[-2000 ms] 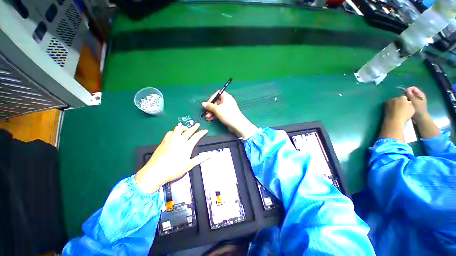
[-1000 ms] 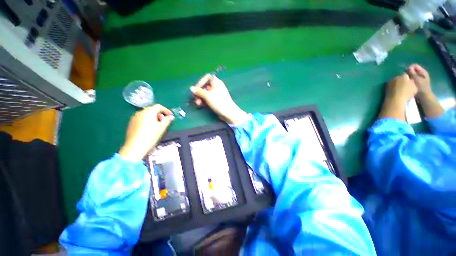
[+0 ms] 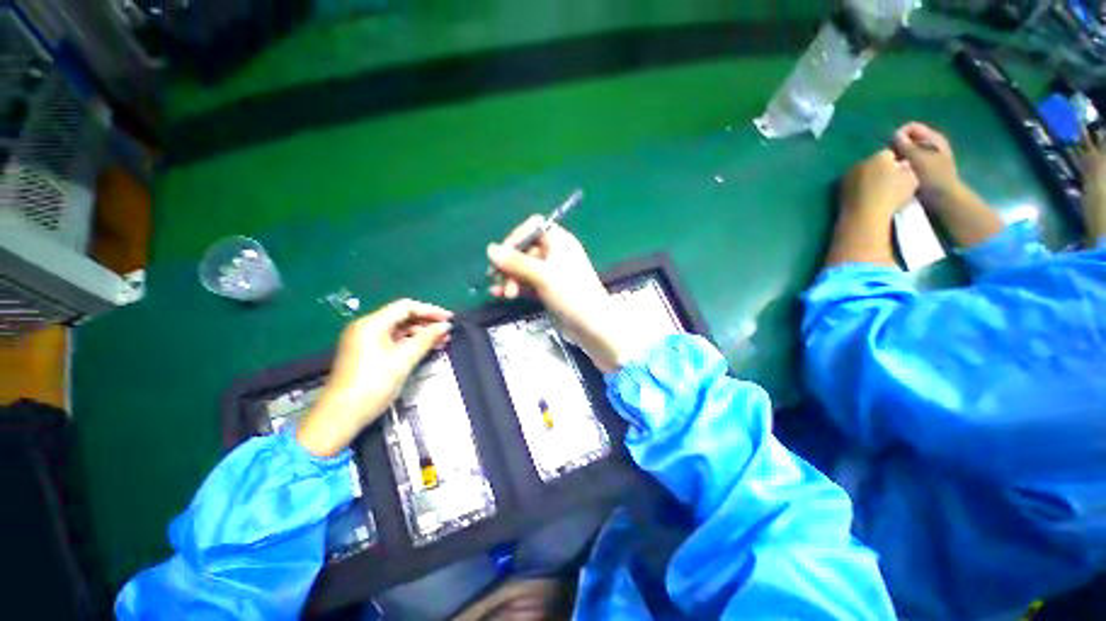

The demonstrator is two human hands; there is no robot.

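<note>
The black foam tray (image 3: 472, 400) lies in front of me with phone screen units (image 3: 439, 473) in its slots. My right hand (image 3: 546, 273) holds the dark tweezers (image 3: 562, 210) like a pen above the tray's far edge, the tip pointing down and left. My left hand (image 3: 378, 364) is over the left part of the tray, thumb and forefinger close together at the far edge; whether a small part is between them cannot be seen. A small pile of whitish parts (image 3: 342, 300) lies on the green mat beyond my left hand. The clear cup (image 3: 240, 271) holds whitish bits.
A neighbouring worker's hands (image 3: 904, 176) and blue sleeves are at the right, with a white card (image 3: 918, 235). A post wrapped in plastic (image 3: 815, 83) stands at the far right. A grey vented cabinet (image 3: 55, 218) is at the left edge. Another hand shows at the far right edge.
The view has swung to the right, so the cup and tray sit further left. My left hand has moved from the small pile back over the tray. My right hand still holds the tweezers.
</note>
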